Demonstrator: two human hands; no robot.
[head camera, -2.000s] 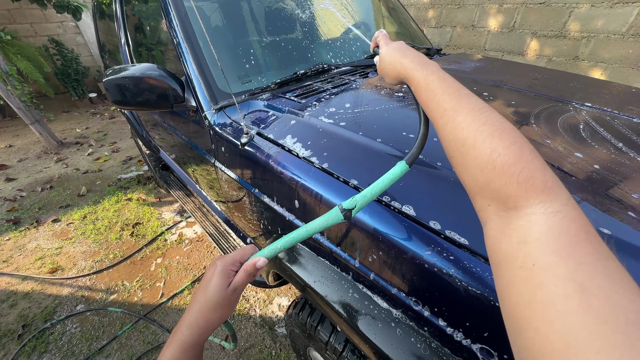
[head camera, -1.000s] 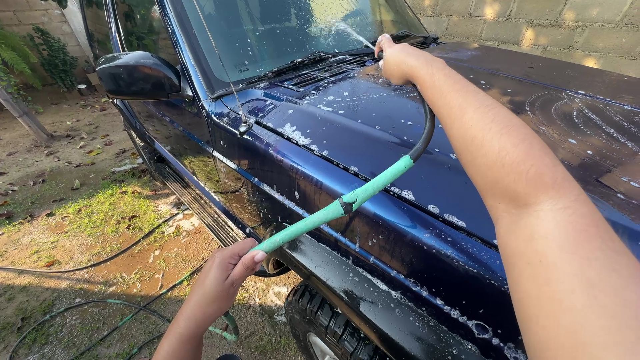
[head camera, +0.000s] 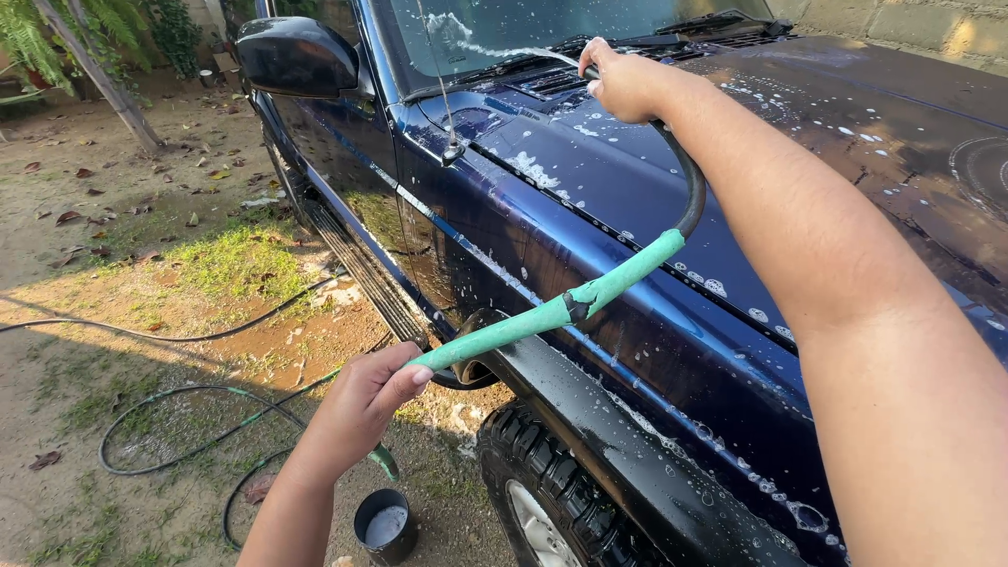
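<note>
My right hand (head camera: 626, 79) grips the black end of a garden hose above the rear of a dark blue hood (head camera: 591, 169). A jet of water (head camera: 512, 52) leaves the hose end and strikes the lower windshield (head camera: 504, 24). Farther back along the hose, my left hand (head camera: 370, 402) is closed around its green-wrapped section (head camera: 543, 315), beside the front fender. Between the hands the hose curves over the fender, with a torn patch in the wrap. Soap suds lie on the hood and along its edge.
A black bucket (head camera: 386, 526) with foamy liquid stands on the dirt beside the front tire (head camera: 551, 480). Loops of hose (head camera: 189, 465) lie on the ground at left. The side mirror (head camera: 298, 57) and a thin antenna (head camera: 452, 150) stick out. A block wall (head camera: 906, 27) runs behind.
The view has shifted, bringing the black bucket into sight. Both hands keep their hold on the hose, and the water jet now lands farther left on the windshield.
</note>
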